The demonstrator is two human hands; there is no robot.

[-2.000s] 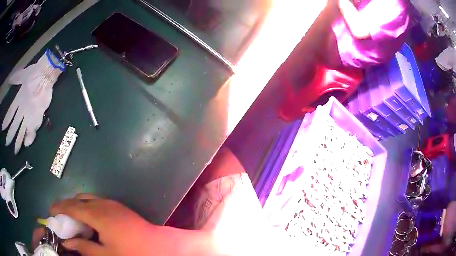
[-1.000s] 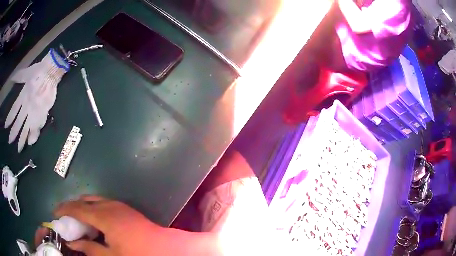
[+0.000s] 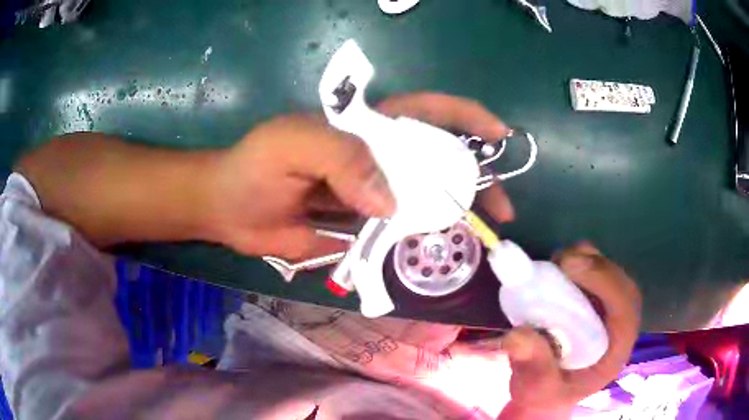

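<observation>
My left hand [image 3: 304, 176] holds a white curved assembly [image 3: 427, 168] above the bench, with its tall curved end up and to the left. A wheel [image 3: 435, 254] with a dark rim and a silver holed disc shows below the body. A silver wire loop [image 3: 526, 160] sticks out at the right, and a thin metal leg and a red part [image 3: 337, 286] show at the lower left. My right hand [image 3: 587, 328] holds a white squeeze bottle [image 3: 550, 303]. Its yellow tip is at the body's edge just above the wheel; whether it touches, I cannot tell.
On the dark green bench [image 3: 246, 66] lie a small white strip with dark marks [image 3: 612, 96], a thin pale stick [image 3: 685, 94], part of a white glove [image 3: 636, 6] and part of a dark phone at the right edge. Blue bins show at the lower left.
The view has swung left, so the glove, stick and strip now sit at the upper right. Both hands, the whole assembly and the bottle against it are now in plain view.
</observation>
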